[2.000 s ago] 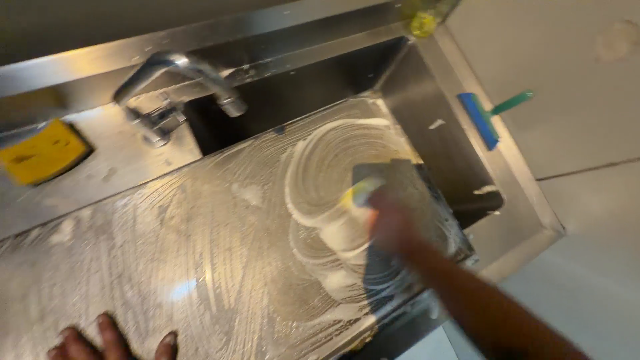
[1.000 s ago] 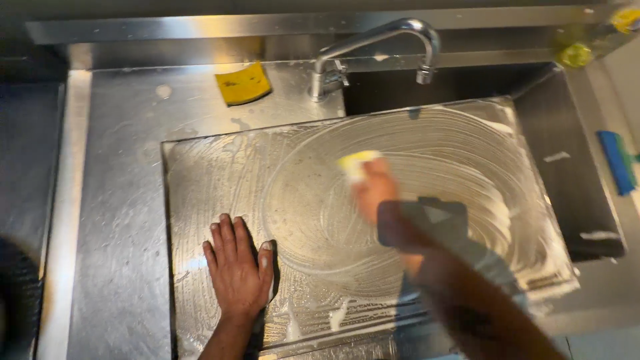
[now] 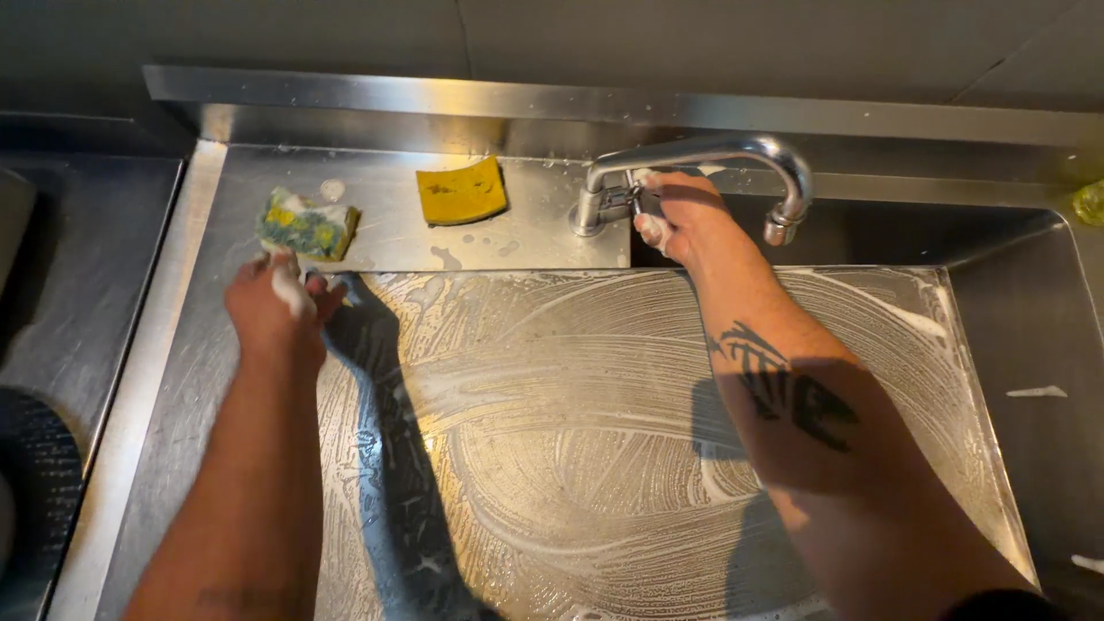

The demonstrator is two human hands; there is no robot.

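Note:
My right hand (image 3: 686,211), suds on its fingers, grips the handle of a chrome faucet (image 3: 789,185) whose spout curves over the sink. At the left, my left hand (image 3: 285,289) has suds on its back and its fingers bent, just below a soapy yellow-and-green sponge (image 3: 306,226); whether the fingertips touch the sponge is unclear. A flat metal sheet (image 3: 569,414) covered in swirls of soap lies beneath both forearms, partly over the sink basin. Between the sponge and the faucet, a yellow sponge cloth (image 3: 462,191) rests on the steel counter.
The steel sink basin (image 3: 1026,345) shows behind and right of the sheet, with bits of foam on its wall. A raised steel backsplash (image 3: 535,103) runs along the back. Dark equipment with a round ridged thing (image 3: 39,474) stands at the left. A yellow-green scourer (image 3: 1089,203) sits at the right edge.
My right hand has left the sheet and is now at the faucet handle, without the sponge it held. My left hand has lifted from the sheet and moved up beside a sponge on the counter.

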